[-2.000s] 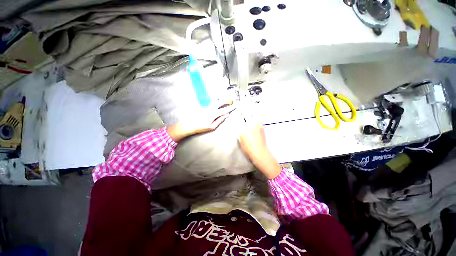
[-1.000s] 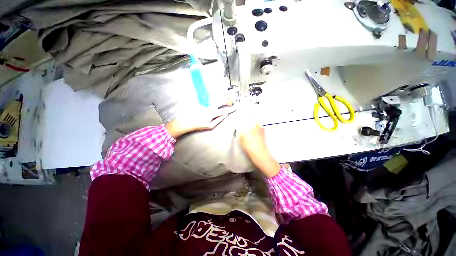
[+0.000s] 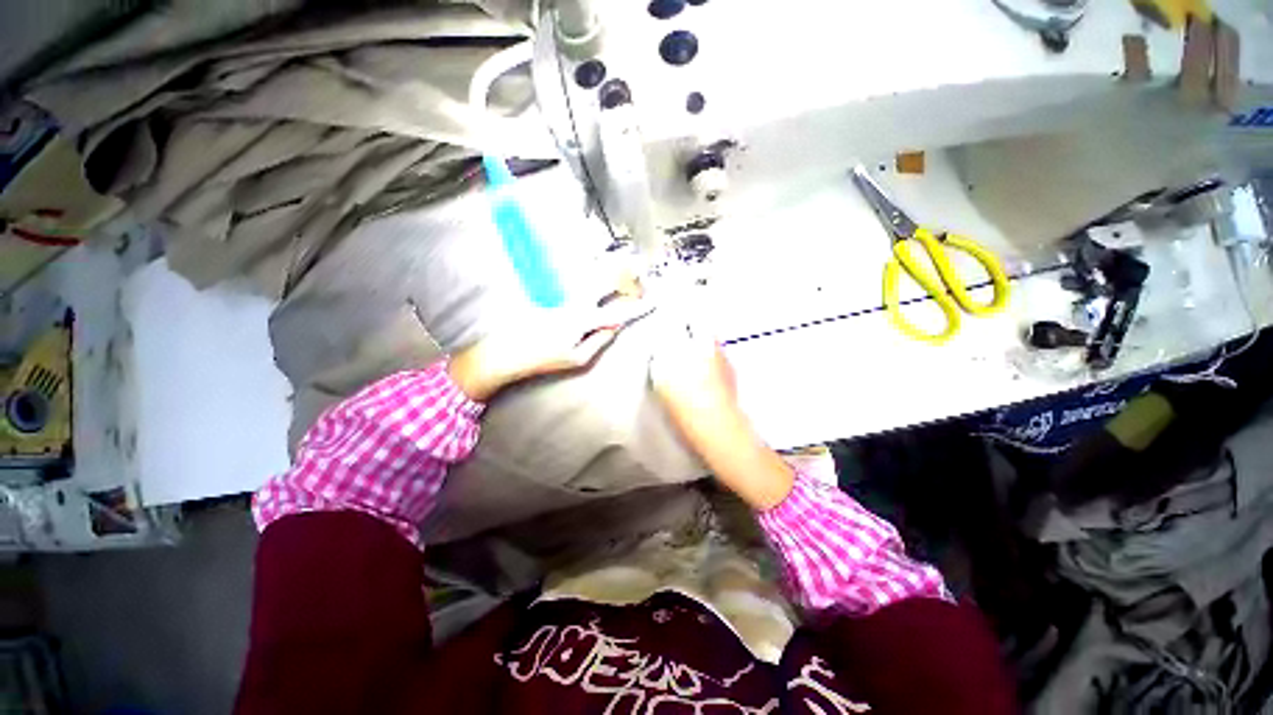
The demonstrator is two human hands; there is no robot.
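A khaki-grey garment piece [image 3: 545, 433] lies on the white machine bed and hangs over its front edge towards my lap. My left hand [image 3: 552, 349] lies on the cloth with its fingertips beside the presser foot area [image 3: 649, 266]. My right hand [image 3: 695, 391] is on the cloth's right edge, just in front of the needle area; glare washes out its fingers. A bright blue strip [image 3: 524, 245] stands left of the needle. The needle itself and the seam are hidden by glare and fingers.
Yellow-handled scissors [image 3: 928, 279] lie on the bed right of the needle. The black bobbin winder [image 3: 1110, 314] is at the bed's right end. A crumpled khaki heap [image 3: 293, 98] lies behind left, another heap [image 3: 1159, 587] low at right. A white sheet [image 3: 203, 377] is at left.
The camera view has shifted, so the machine head and blue strip appear further left. Both hands stay on the cloth in nearly the same place by the needle.
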